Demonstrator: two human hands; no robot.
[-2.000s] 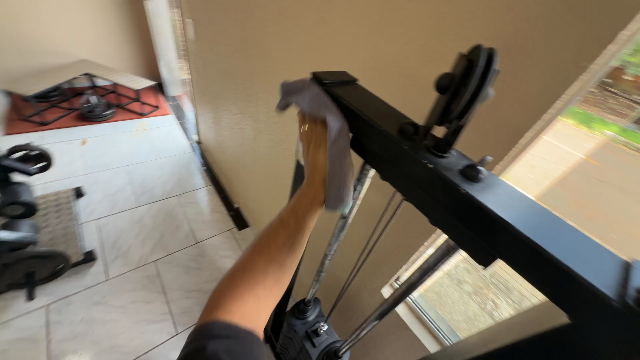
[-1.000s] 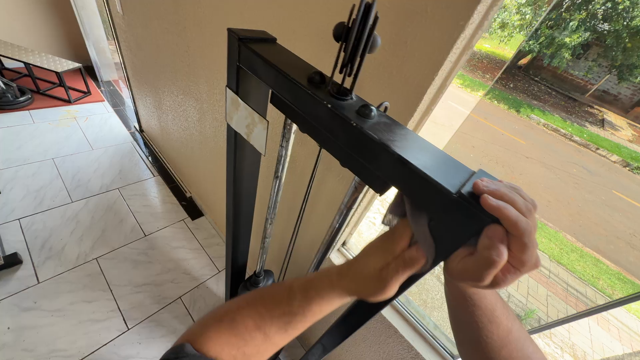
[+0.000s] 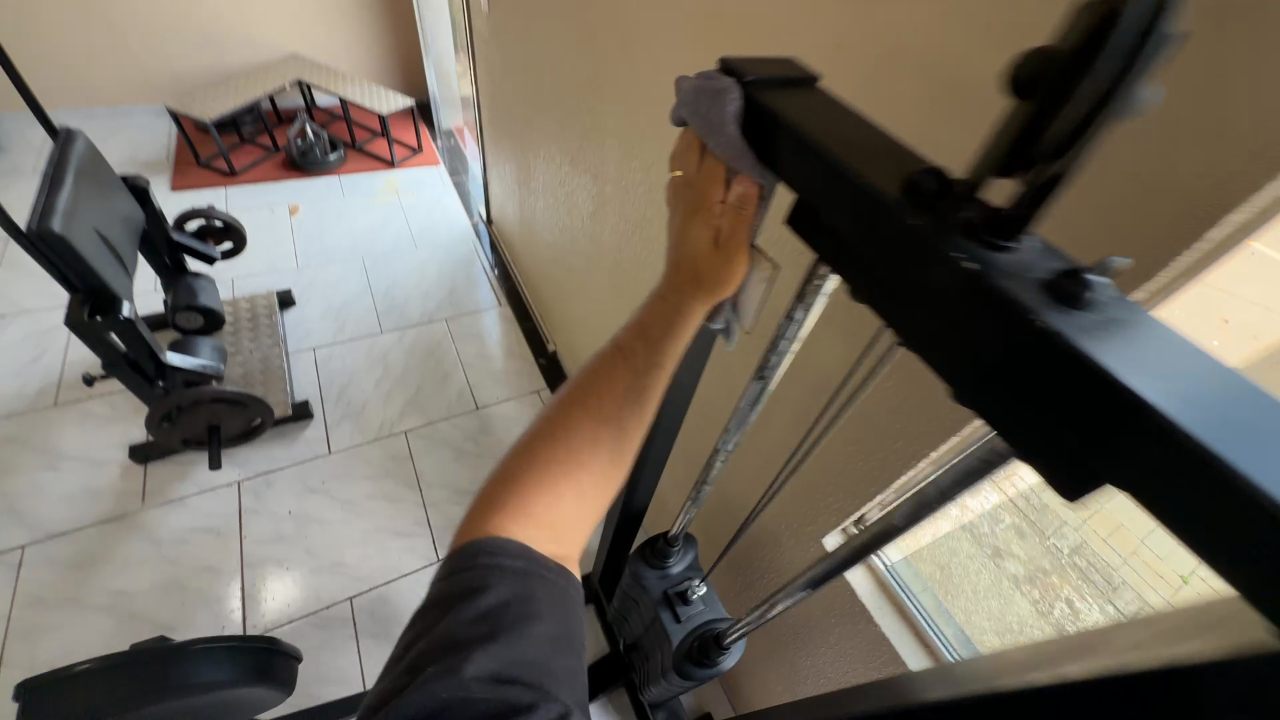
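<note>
My left hand (image 3: 710,215) presses a grey cloth (image 3: 722,120) against the upper left corner of a black steel gym machine frame (image 3: 900,200). A ring shows on one finger. The arm reaches up from the bottom centre in a dark sleeve. Under the top beam, two metal guide rods (image 3: 760,385) and a cable (image 3: 810,440) run down to a black weight stack (image 3: 670,620). A blurred pulley (image 3: 1080,110) stands on top of the beam. My right hand is out of view.
A padded black exercise machine (image 3: 90,210) with weight plates (image 3: 210,418) stands on the tiled floor (image 3: 340,500) at left. Behind it, a metal platform (image 3: 290,85) stands on a red mat (image 3: 200,170). A beige wall (image 3: 590,130) and a window (image 3: 980,560) lie beyond the frame.
My left hand has gone from the beam's right end, where both hands were one second ago, back to its left corner with the cloth. My right hand has left the view, which has swung left.
</note>
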